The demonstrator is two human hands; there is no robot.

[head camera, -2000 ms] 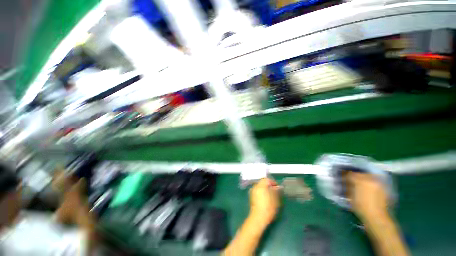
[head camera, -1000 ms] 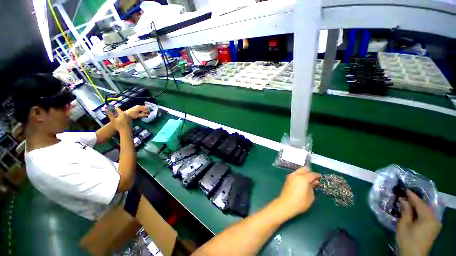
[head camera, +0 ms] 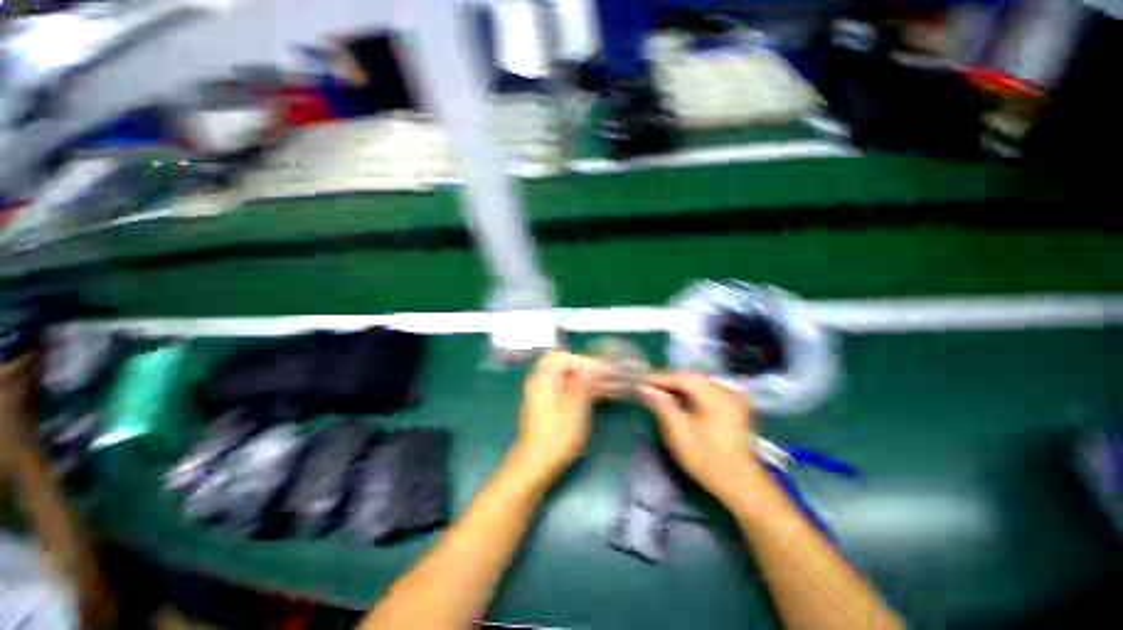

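The picture is blurred. My left hand [head camera: 560, 400] is at the near left edge of the small metal parts pile [head camera: 624, 359], fingers drawn together; whether they hold a piece cannot be told. My right hand [head camera: 708, 425] is just right of it, with a small dark part [head camera: 665, 390] at its fingertips. The open clear bag of black parts [head camera: 749, 342] is behind my right hand. A black housing [head camera: 650, 486] lies on the green bench between my forearms.
Blue-handled cutters [head camera: 815, 460] lie right of my right wrist. Stacked black housings [head camera: 333, 474] and a green item [head camera: 145, 391] are at left. A labelled bag [head camera: 525, 330] sits by the white post [head camera: 480, 185]. Another person's arm [head camera: 43, 492] shows at far left.
My right hand has left the bag and come beside my left hand. The view has turned right, the bench things now sit further left, and the cutters have come into view.
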